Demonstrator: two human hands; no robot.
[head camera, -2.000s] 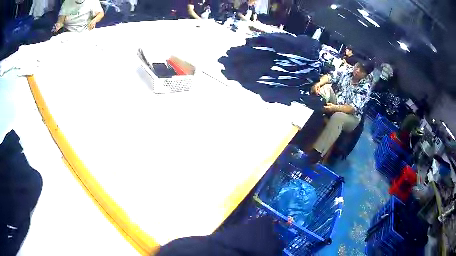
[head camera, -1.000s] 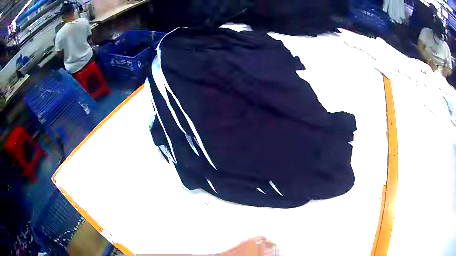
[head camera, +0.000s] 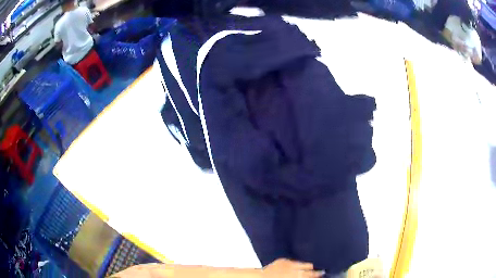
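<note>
A dark navy garment piece (head camera: 304, 217) stretches over the white table to the bottom of the picture. It lies on a heap of navy pieces (head camera: 182, 70) with white strips. My left hand (head camera: 293, 267) is at the bottom edge, cut off, its forearm coming in from the left. It touches the near left end of the piece; its grip is hidden. A tan card template (head camera: 365, 270) with dark characters shows at the cloth's near right corner, cut off by the picture's edge. My right hand is not in view.
The white table has yellow-orange edge tape (head camera: 136, 241) and a taped seam (head camera: 414, 163). Blue crates (head camera: 128, 46) and red stools (head camera: 20, 152) stand at the left. A person in white (head camera: 75, 32) is at the upper left, another (head camera: 462, 38) at the upper right.
The view swung from the basket side to the navy heap, then shifted slightly. One navy piece now extends from the heap towards me, its near end at my left hand. The card has appeared.
</note>
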